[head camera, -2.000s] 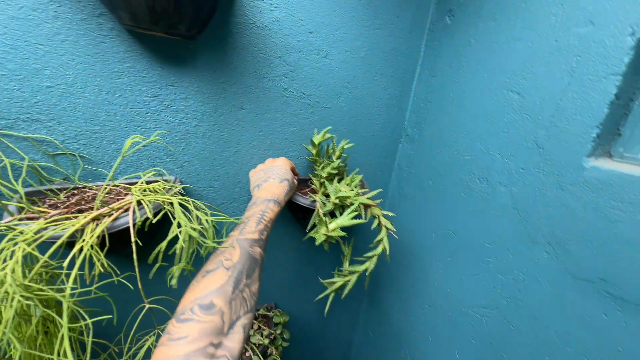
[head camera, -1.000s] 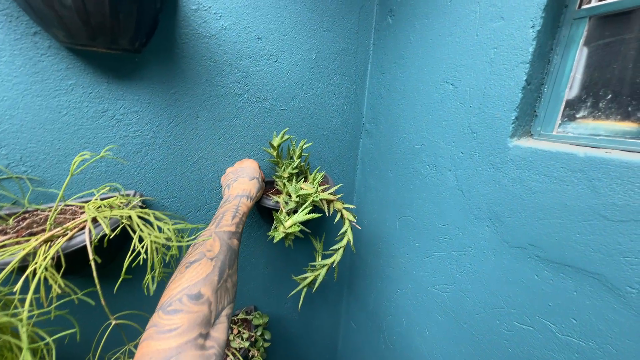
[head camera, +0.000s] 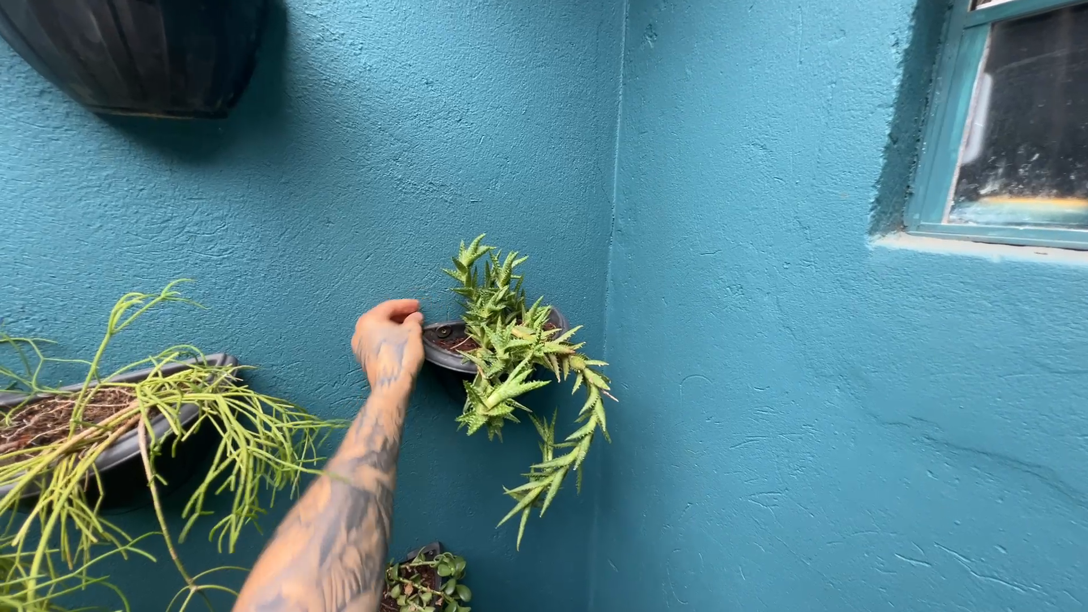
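Observation:
My left hand (head camera: 389, 340), on a tattooed forearm, is at the left end of a dark plastic wall pot (head camera: 450, 365). Its thumb and a forefinger point right beside the rim, close together; the other fingers are hidden, and a grip on the rim cannot be made out. A spiky green succulent (head camera: 510, 340) grows in this pot and trails over its front and right side. Brown soil and a round fixing show inside the pot near my hand. My right hand is out of view.
A long dark planter (head camera: 127, 450) with a thin-stemmed trailing plant (head camera: 246, 433) is at left. Another dark pot (head camera: 144, 59) hangs at upper left. A small leafy plant (head camera: 442, 582) is below. The blue walls meet right of the succulent; a window (head camera: 1020, 127) is at upper right.
My left hand, closed like a fist at the pot's left end earlier, now shows its thumb and forefinger more separately there. The view has shifted, bringing the window further into sight.

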